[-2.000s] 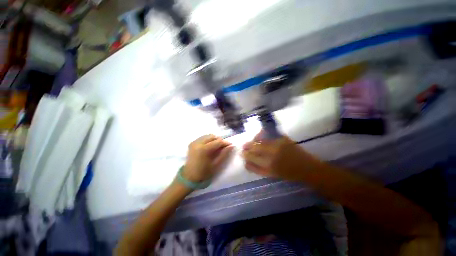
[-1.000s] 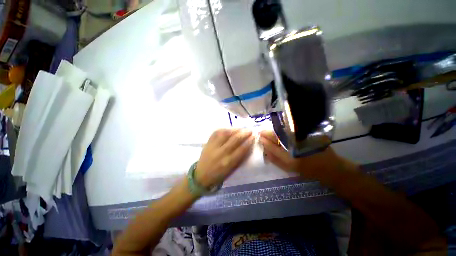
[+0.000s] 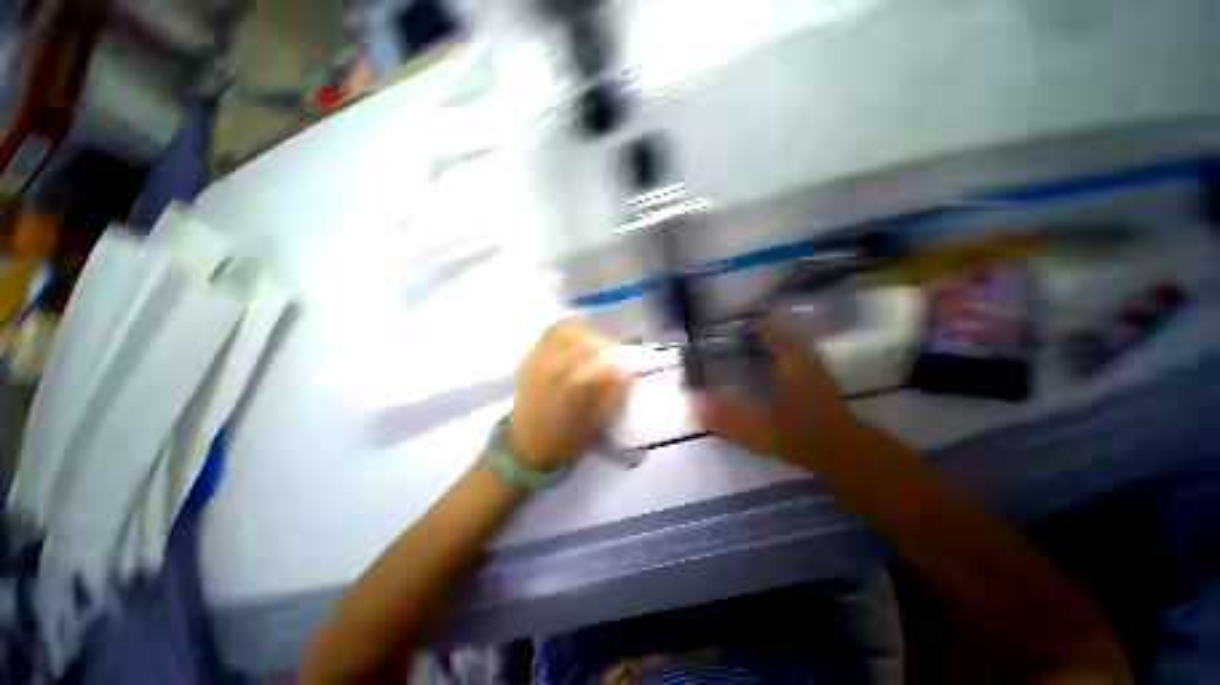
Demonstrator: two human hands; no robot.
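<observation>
The frame is blurred. The white sewing machine head point(image 3: 856, 161) with a blue stripe spans the upper right. My left hand point(image 3: 565, 395), with a green band at the wrist, is left of the needle area, fingers bent; a small pale piece of fabric point(image 3: 629, 435) seems to be at its fingertips. My right hand point(image 3: 783, 402) is right of the needle area, partly behind a dark grey attachment point(image 3: 729, 361); its grip cannot be told. White fabric point(image 3: 442, 361) lies left of the needle in glaring light.
A stack of white cut pieces point(image 3: 127, 361) hangs over the left table edge. A phone point(image 3: 981, 328) with a pink picture lies on the right, with a blurred tool point(image 3: 1131, 328) beyond it. The grey ruler edge point(image 3: 656, 542) runs along the table front.
The view has shifted, and the large chrome part no longer covers the right hand. The hands have moved apart, and a dark line on the machine bed shows between them. The phone screen shows pink again.
</observation>
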